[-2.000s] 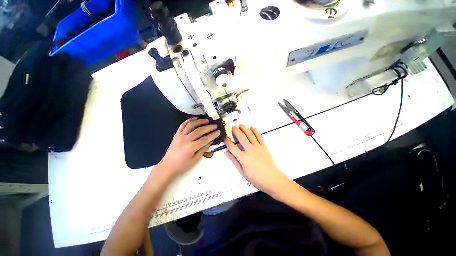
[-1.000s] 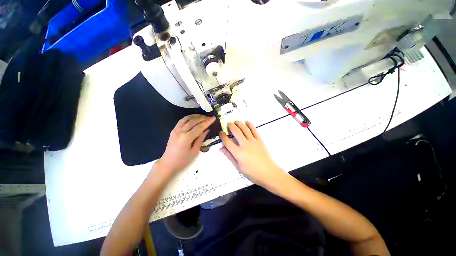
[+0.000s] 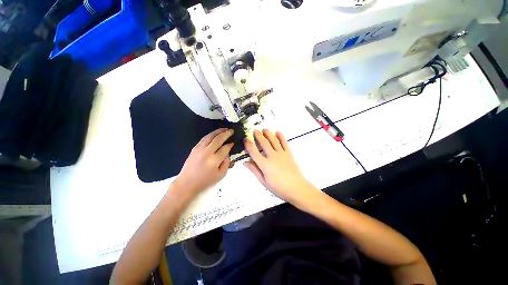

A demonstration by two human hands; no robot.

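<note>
A black fabric panel (image 3: 159, 136) lies flat on the white table, left of the needle area (image 3: 243, 116), its right end at the presser foot. My left hand (image 3: 207, 162) rests flat on the panel's right part, fingertips close to the foot. My right hand (image 3: 277, 165) lies just right of the foot, fingertips at the panel's edge; whether it pinches anything is hidden. A thin dark cord or tape (image 3: 303, 134) runs from the right to my right fingers. A small brown piece shows by my left fingertips.
The white sewing machine (image 3: 356, 72) spans the back. Red-handled snips (image 3: 328, 125) lie right of my right hand. A stack of black panels (image 3: 47, 111) is at the table's left end. A blue crate (image 3: 103, 36) stands behind. A round bin (image 3: 203, 253) is below the front edge.
My left hand has shifted slightly back from the foot, showing more black fabric between the fingertips. My right hand stays nearly in place. The camera view has moved a little.
</note>
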